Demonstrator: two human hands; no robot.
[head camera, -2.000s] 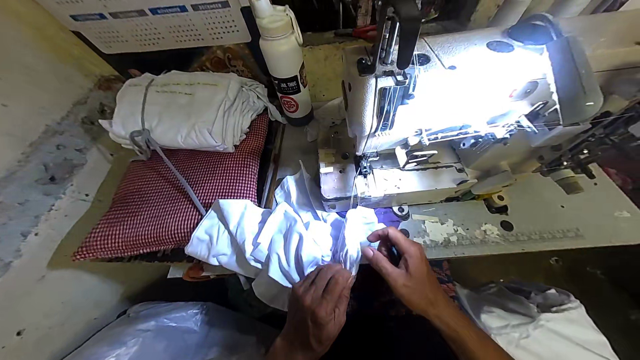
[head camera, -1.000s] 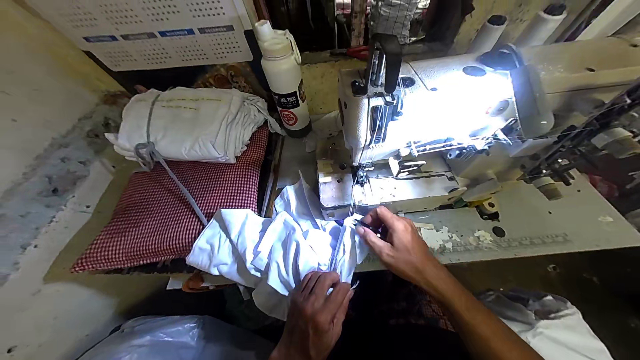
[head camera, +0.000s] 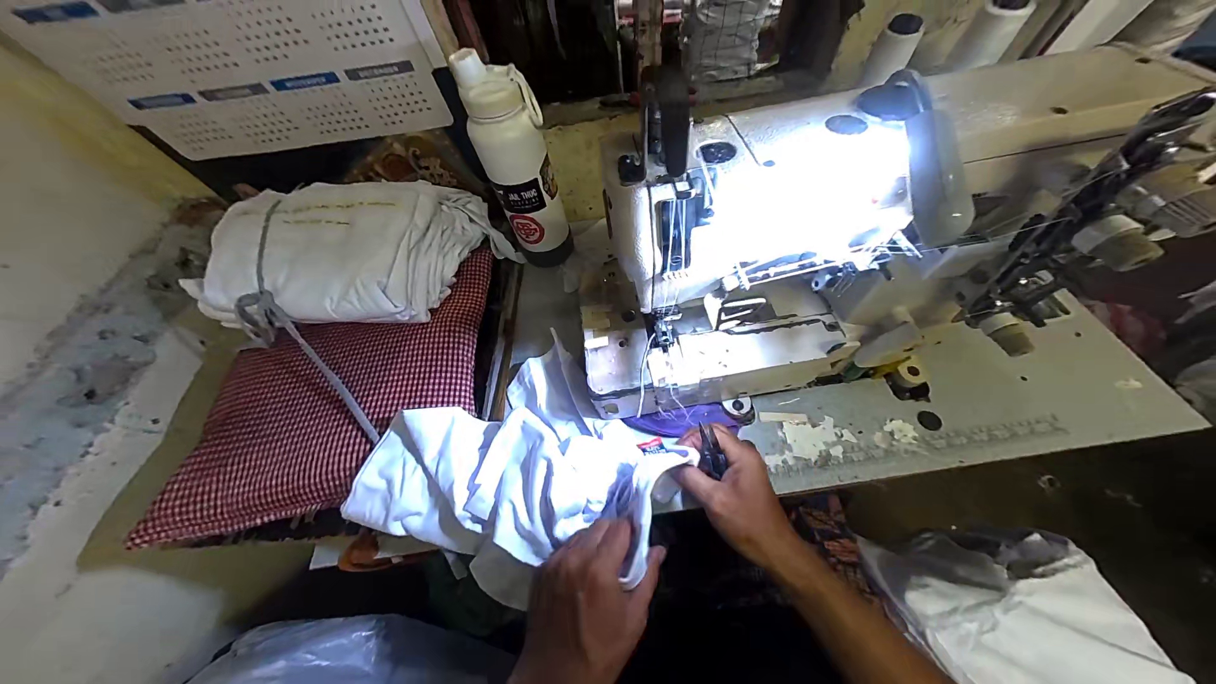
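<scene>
A bunched white knit garment (head camera: 532, 475) with a small red label lies in front of an industrial sewing machine (head camera: 760, 209), whose lamp is lit. My left hand (head camera: 594, 589) grips the garment's banded edge from below, fingers curled over it. Thumb and fingers of my right hand (head camera: 736, 489) pinch the edge at its upper right corner, and the same hand holds small dark thread snips (head camera: 712, 451), blades pointing up. Both hands are below the needle area (head camera: 662, 332). Loose threads hang from the needles towards the cloth. A purple cloth (head camera: 689, 419) shows under the machine's front edge.
A tied bundle of white cloth (head camera: 332, 252) rests on a red checked cushion (head camera: 380, 380) at left. Behind stands a white bottle (head camera: 518, 161) beside the machine. Plastic bags sit low at left (head camera: 351, 655) and right (head camera: 1026, 608). Thread cones (head camera: 893, 47) stand at the back.
The garment's edge has come away from the needle area towards me, and its red label now shows. My right hand has moved down from beside the needles, with the snips now plainly visible.
</scene>
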